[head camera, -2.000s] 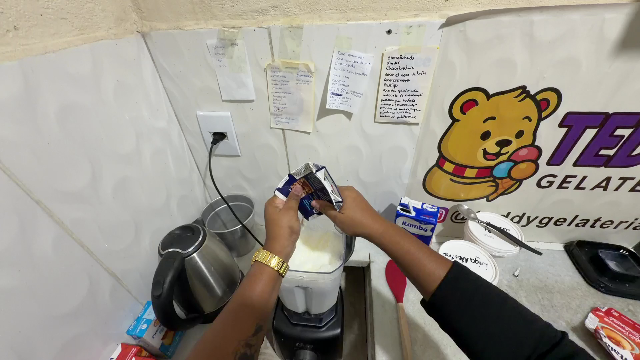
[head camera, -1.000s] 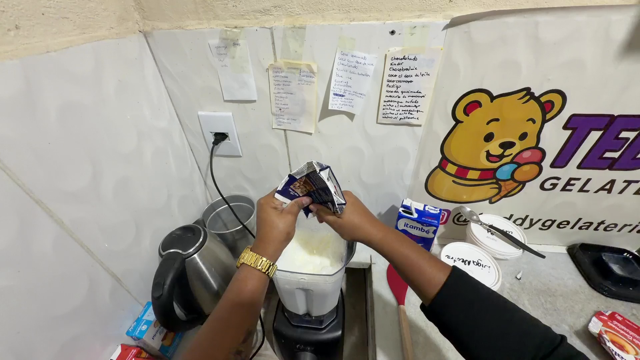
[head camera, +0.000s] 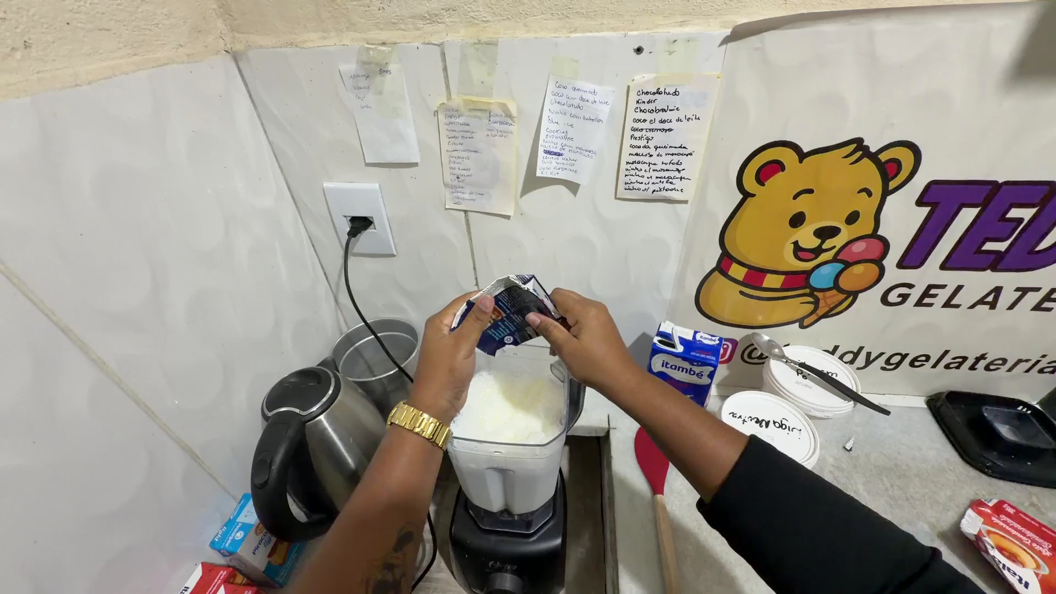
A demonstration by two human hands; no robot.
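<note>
My left hand (head camera: 455, 346) and my right hand (head camera: 582, 334) both grip a dark blue carton (head camera: 513, 318), one on each side, its sides squeezed and bent. The carton is tilted over the open top of a clear blender jar (head camera: 507, 462). White liquid with a pale powdery or frothy top (head camera: 511, 408) fills much of the jar, which sits on a black blender base (head camera: 507, 540). Whether anything is flowing from the carton cannot be seen.
At left stand an electric kettle (head camera: 326, 437) and a metal container (head camera: 375, 359). Right of the blender are a red spatula (head camera: 652, 462), a blue and white carton (head camera: 683, 363), lidded white tubs (head camera: 771, 427), a spoon (head camera: 817, 375) and a black tray (head camera: 998, 433). A power cord (head camera: 351, 289) hangs behind.
Both hands have shifted their hold on the dark blue carton, and it now sits flatter, with its printed side showing more. It stays over the jar.
</note>
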